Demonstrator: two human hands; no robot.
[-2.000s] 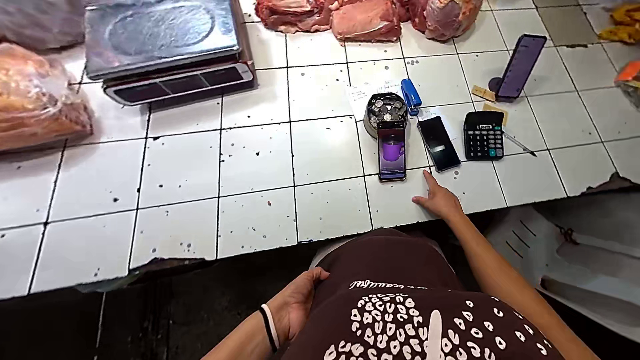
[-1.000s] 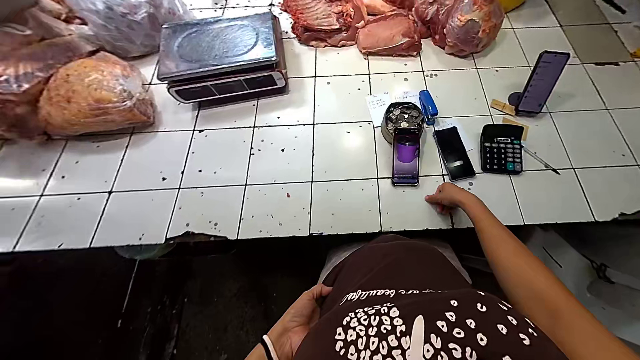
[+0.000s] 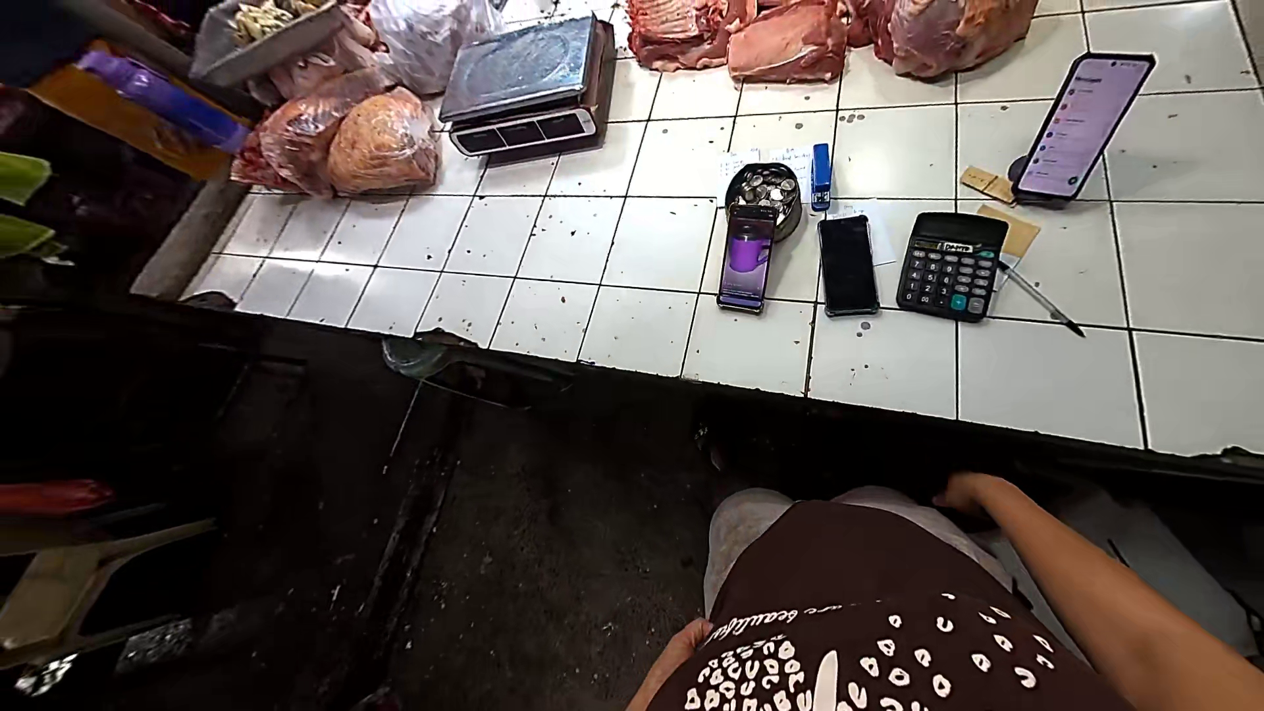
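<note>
My left hand (image 3: 681, 647) rests against the dark shirt at my waist, partly cut off by the lower edge; its fingers are mostly hidden. My right hand (image 3: 968, 491) hangs below the counter's front edge, beside my right thigh, with its fingers out of clear sight. On the white tiled counter (image 3: 750, 346) a smartphone (image 3: 748, 259) with a lit screen leans on a round tin of coins (image 3: 763, 188). A second smartphone (image 3: 848, 267), screen dark, lies to its right, followed by a black calculator (image 3: 953, 267) and a pen (image 3: 1042, 298). A blue stapler (image 3: 821, 178) lies behind them.
Another lit smartphone (image 3: 1084, 123) stands tilted at the right. A weighing scale (image 3: 523, 84) sits at the back left, near bagged meat (image 3: 383, 143). Raw meat (image 3: 790, 41) lies along the back. The counter's chipped front edge (image 3: 879, 407) runs between my body and the items.
My right hand has left the countertop, where it rested near the phones, and dropped below the front edge. My left hand stays at my waist. The view has swung left.
</note>
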